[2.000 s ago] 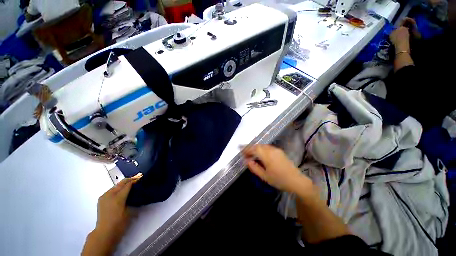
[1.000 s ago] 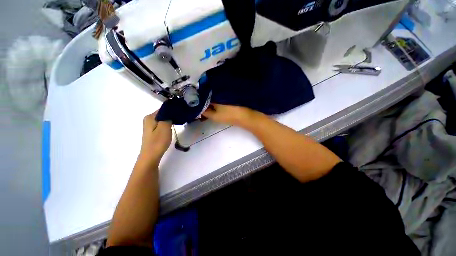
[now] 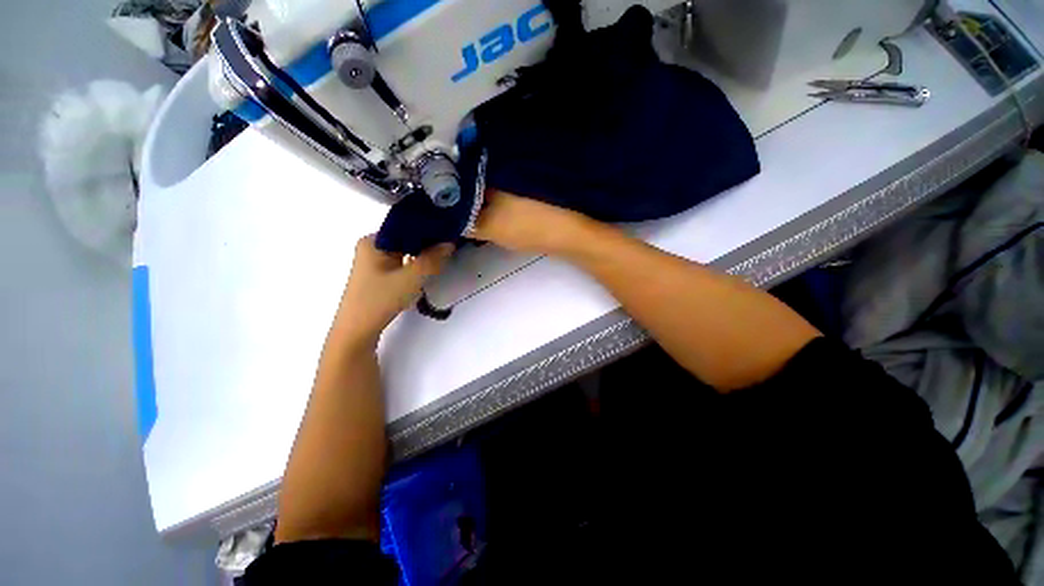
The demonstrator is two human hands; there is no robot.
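Note:
A navy fabric piece point(image 3: 618, 143) lies under the head of the white sewing machine point(image 3: 504, 52) and spreads to the right on the table. A narrow white strip point(image 3: 477, 197) runs along its edge near the needle area. My left hand point(image 3: 395, 280) grips the navy cloth at its left end, just below the machine head. My right hand point(image 3: 521, 223) is at the cloth edge beside the white strip; its fingertips are partly hidden by the cloth. The presser foot and needle are hidden behind the round metal part and the cloth.
Thread snips point(image 3: 870, 92) lie on the table to the right. The ruler-marked table edge point(image 3: 572, 364) runs below my forearms. A blue crate point(image 3: 435, 515) is under the table. Grey garments point(image 3: 950, 309) hang at the right. A small dark curved part point(image 3: 433, 308) sits near my left hand.
The view has shifted down to the left machine end. My right hand has come from the table's front edge to the cloth at the machine head. The navy cloth's front part is gathered between both hands.

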